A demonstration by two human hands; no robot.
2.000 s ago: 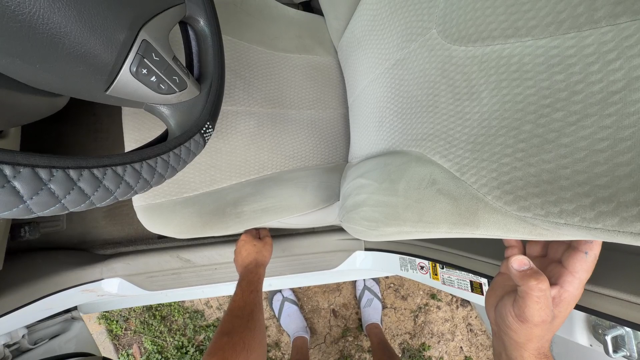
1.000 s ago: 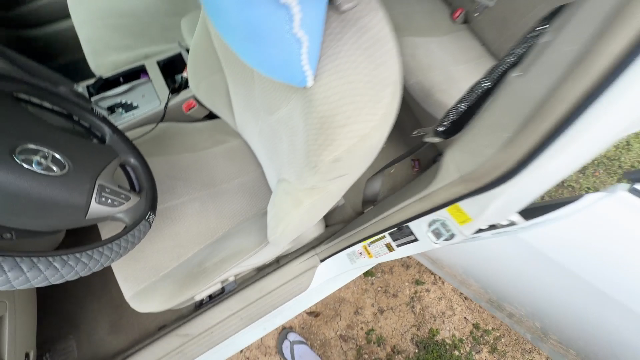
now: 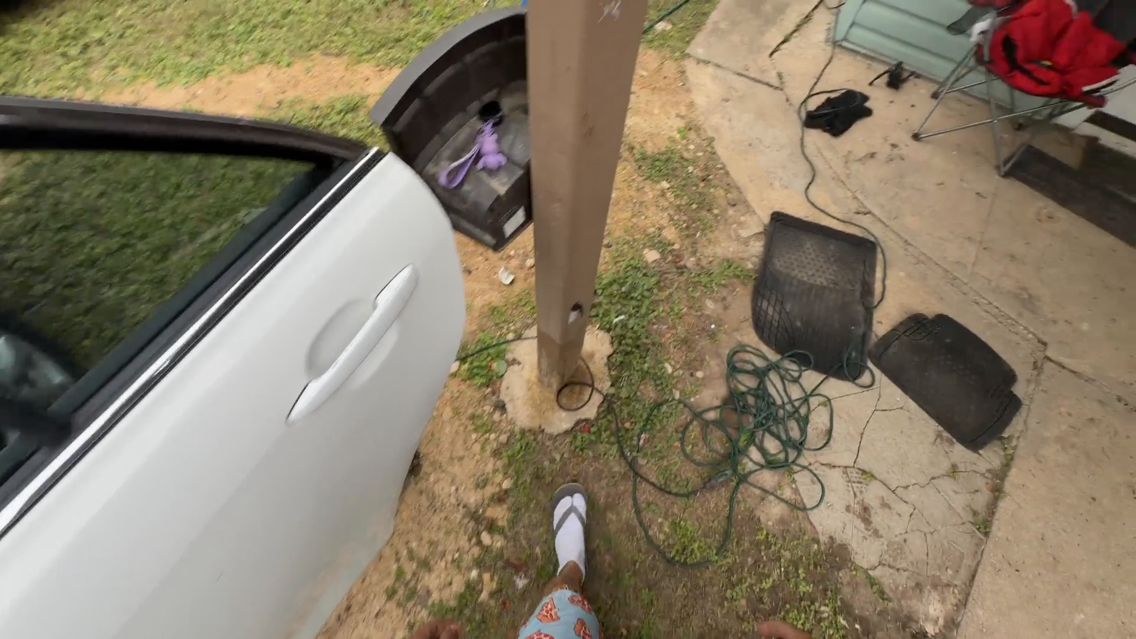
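Only a sliver of my left hand [image 3: 437, 629] shows at the bottom edge, near the white car door [image 3: 293, 426]. Of my right hand [image 3: 783, 629], a small part shows at the bottom edge, right of my patterned shorts [image 3: 561, 619]. Most of both hands is cut off, so what they hold cannot be told. The door has a white handle [image 3: 355, 344]. Ahead, a green cord [image 3: 754, 417] lies in loose coils on the ground beside two black rubber floor mats [image 3: 816, 293]. One foot wears a white sock and a flip-flop [image 3: 570, 524].
A brown post [image 3: 577, 195] stands on a concrete footing ahead. Behind it is a black plastic bin [image 3: 444, 98] holding a purple strap with a charm [image 3: 486, 153]. At the upper right, a folding chair [image 3: 998, 106] bears red cloth, with black gloves [image 3: 837, 113] nearby on the concrete.
Both hands were at the car seat's edge two seconds ago; now they are low at the frame's bottom. The view has swung from the car's inside to the yard.
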